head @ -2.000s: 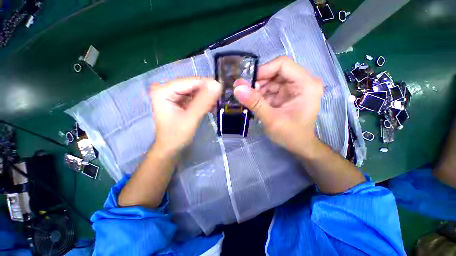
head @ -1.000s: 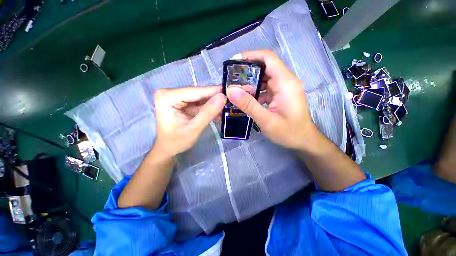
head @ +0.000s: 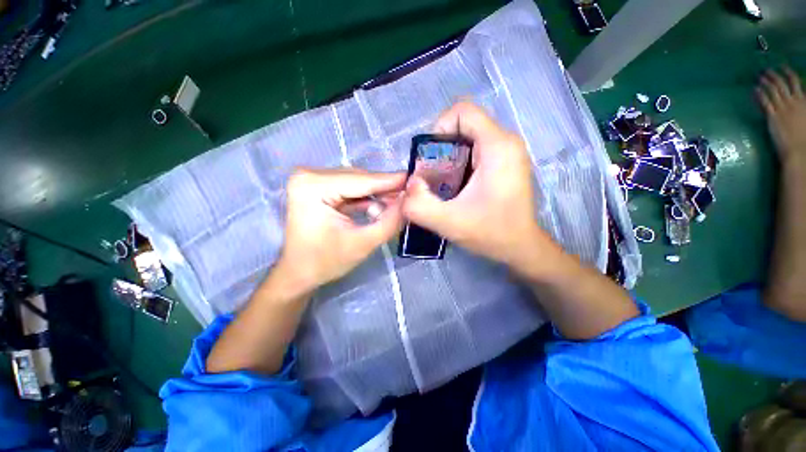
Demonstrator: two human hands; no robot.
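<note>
A black phone housing (head: 442, 157) with a silvery board in its window is held upright over the tray. A small dark display (head: 422, 244) with a bright white edge hangs from its lower end. My right hand (head: 486, 190) grips the housing from the right, thumb across its front. My left hand (head: 340, 221) is at the housing's lower left edge, fingertips pinched together by my right thumb; a small pale thing shows between the fingers. My hands hide the joint between board and display. The translucent whitish tray sheet (head: 353, 327) lies beneath.
A heap of board-and-screen assemblies (head: 652, 173) lies right of the tray, a smaller group (head: 146, 296) at left. A grey post (head: 632, 40) slants at upper right. Another person's hand (head: 779, 106) is at the right edge. A black fan (head: 91, 419) is at lower left.
Both hands and the housing have moved slightly down and closer together. My right thumb has slid lower over the housing. Another person's hand has appeared at the right.
</note>
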